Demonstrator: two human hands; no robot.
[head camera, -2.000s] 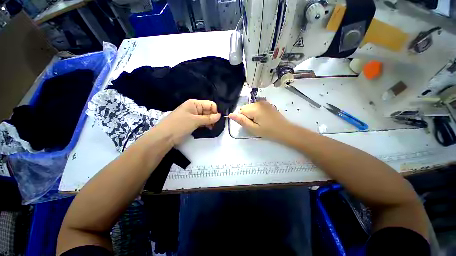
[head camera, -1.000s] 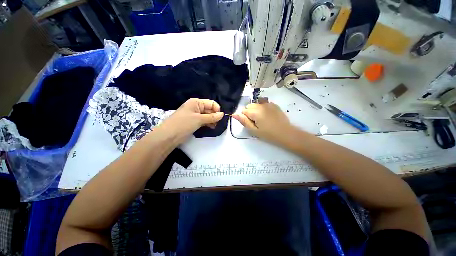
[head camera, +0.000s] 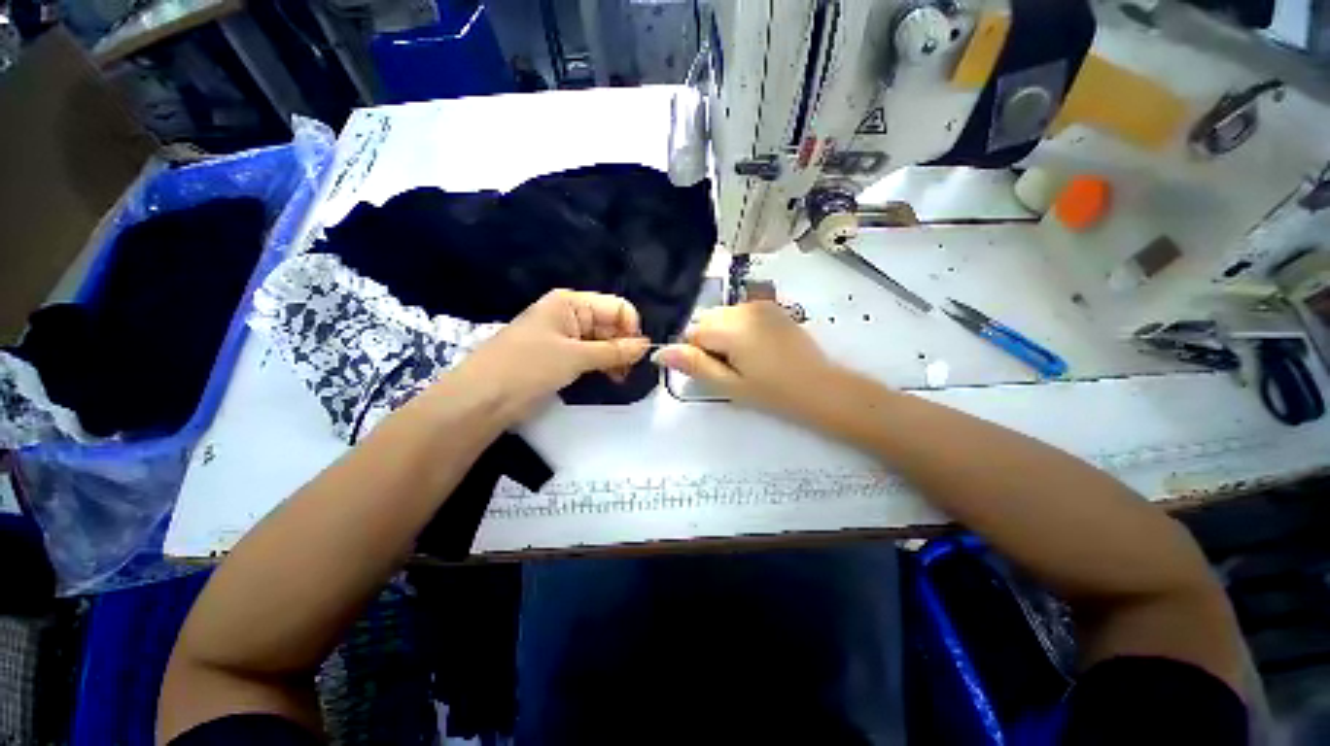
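Observation:
A black garment piece (head camera: 540, 241) lies on the white table left of the needle. Its white lace trim with black floral pattern (head camera: 343, 335) spreads toward the table's left side. My left hand (head camera: 576, 343) pinches something tiny at the garment's right edge, too small to tell. My right hand (head camera: 737, 350) has thumb and finger together right beside the left fingertips, just in front of the presser foot (head camera: 740, 271). What the right fingers hold, if anything, is hidden.
The sewing machine head (head camera: 773, 117) stands behind my right hand. Tweezers (head camera: 884, 279) and blue-handled snips (head camera: 1006, 338) lie right of it, black-handled scissors (head camera: 1289, 382) far right. A lined blue crate (head camera: 219, 394) with black pieces stands left. A printed ruler (head camera: 700, 493) runs along the front edge.
The right thumb and fingertips have shifted slightly down and left, closer to my left fingertips. The left hand and the garment stay nearly in place.

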